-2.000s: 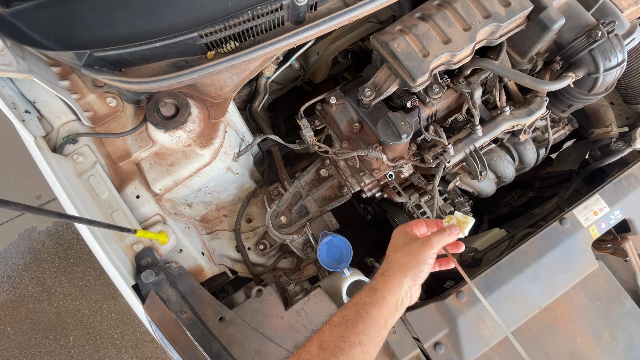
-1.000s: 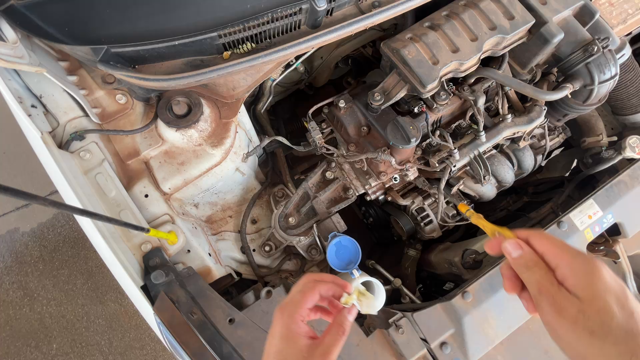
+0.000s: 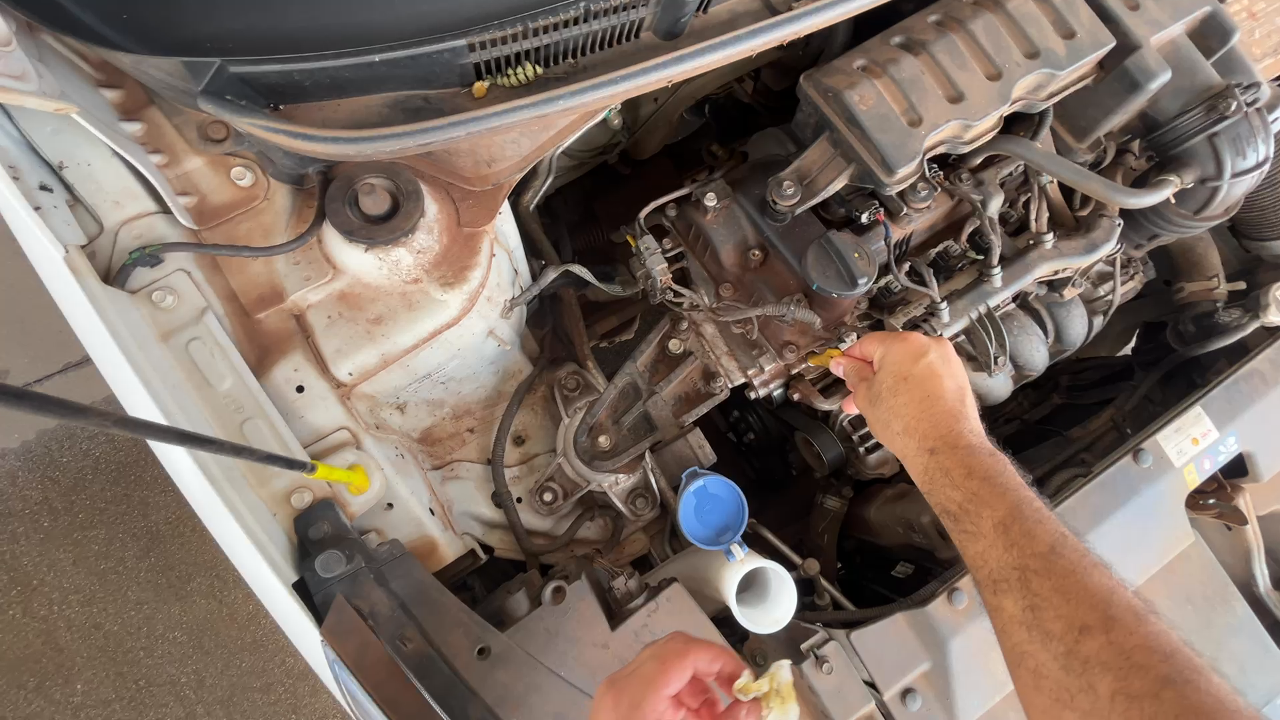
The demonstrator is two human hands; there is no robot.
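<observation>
My right hand grips the yellow handle of an engine oil dipstick at the front side of the engine, just below the black oil filler cap. Its blade is out of sight. Low in the view, my left hand holds a crumpled, stained whitish cloth or paper. Just above that hand is the white washer filler neck, uncapped, with its blue cap flipped back on its hinge.
A black hood prop rod with a yellow tip stands in the fender at left. The grey front crossmember runs along the lower right. A ribbed engine cover lies at top right. A belt and pulley sit below my right hand.
My right hand has moved left with the dipstick, from over the front crossmember to the engine. My left hand has moved down, away from the filler neck, with the cloth or paper.
</observation>
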